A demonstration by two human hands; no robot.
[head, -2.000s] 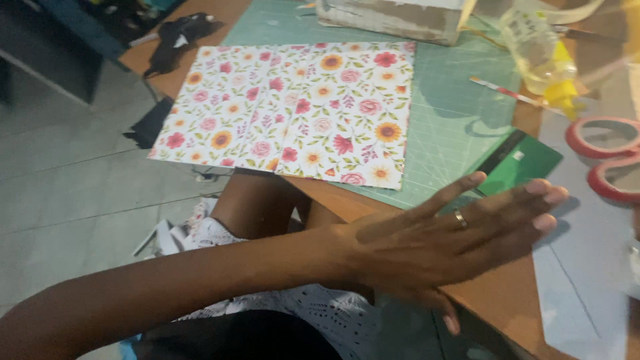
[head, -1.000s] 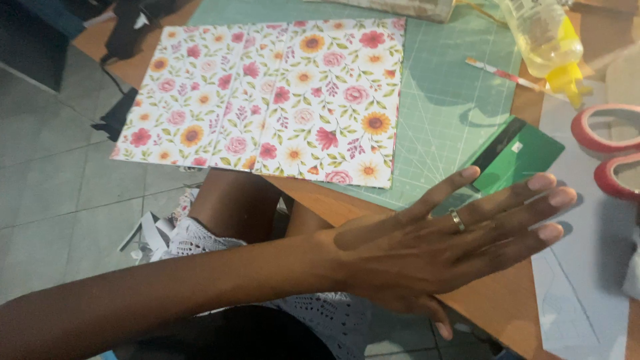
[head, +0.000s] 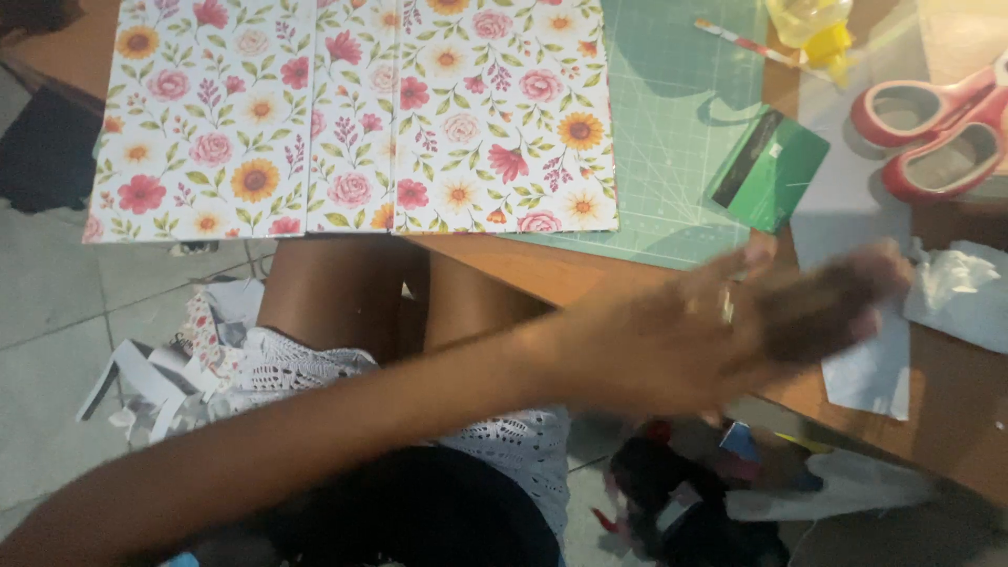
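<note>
My left hand [head: 709, 339], blurred, reaches across from the left, back up and fingers extended, a ring on one finger. It appears to hold nothing; its palm side is hidden. A fingertip lies near the lower edge of a green plastic card with a dark stripe [head: 770, 169]; whether they touch is unclear. The card rests at the right side of a green cutting mat [head: 661, 157]. Left of it, a floral-patterned cover with vertical creases [head: 504, 118] lies flat, overhanging the table's near edge. My right hand is out of view.
Red-handled scissors [head: 937, 142], a thin brush-like tool [head: 748, 43] and a clear bottle with a yellow cap [head: 823, 39] lie at upper right. White paper [head: 866, 378] and crumpled white material [head: 957, 268] are beside the hand. Paper scraps [head: 157, 378] lie at lower left.
The view has shifted closer over the table. My left hand stays extended near the green card, its fingers now blurred by motion.
</note>
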